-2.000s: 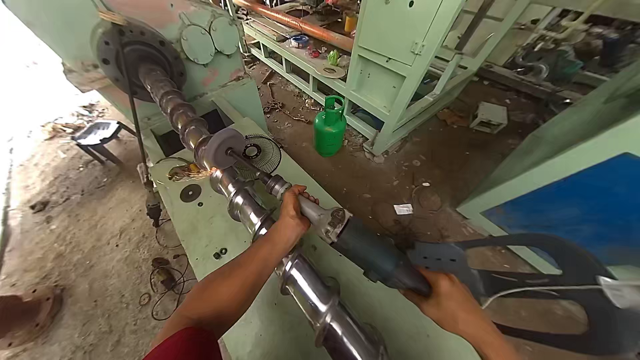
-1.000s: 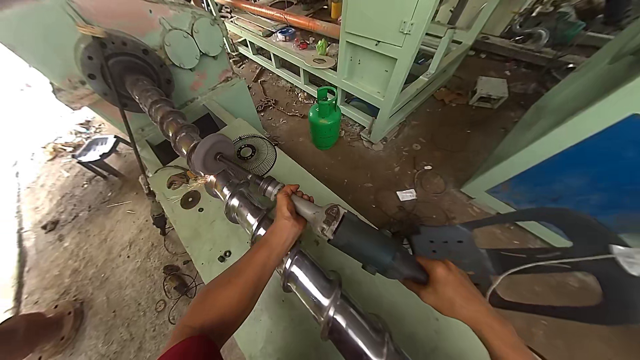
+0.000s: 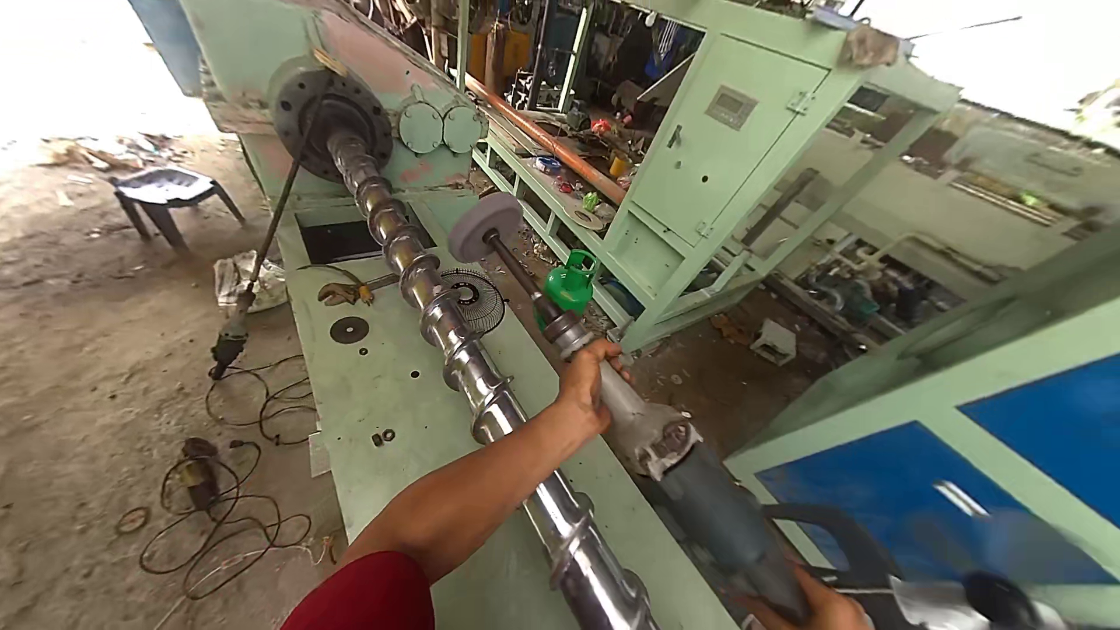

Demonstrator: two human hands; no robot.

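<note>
A long straight grinder (image 3: pixel 717 507) lies across my two hands, its grey grinding wheel (image 3: pixel 485 227) raised to the right of the screw. My left hand (image 3: pixel 593 385) grips the metal neck behind the spindle. My right hand (image 3: pixel 814 604), partly cut off by the bottom edge, is closed round the rear of the dark body. The shiny extruder screw (image 3: pixel 499 411) runs diagonally from the flange (image 3: pixel 332 118) over the green machine bed (image 3: pixel 394 481). A gap shows between wheel and screw, and no sparks are seen.
On the bed lie a black disc (image 3: pixel 349 330), a round fan guard (image 3: pixel 472 300) and work gloves (image 3: pixel 337 293). A green gas cylinder (image 3: pixel 570 280) stands beyond. Cables (image 3: pixel 227 525), a small power tool (image 3: pixel 199 472) and a plastic stool (image 3: pixel 166 188) are on the left floor. A green cabinet (image 3: pixel 726 131) stands behind.
The wheel has come off the screw, where sparks flew in both earlier frames, and is now lifted to its right. Both hands keep their hold on the grinder. The view has shifted upward.
</note>
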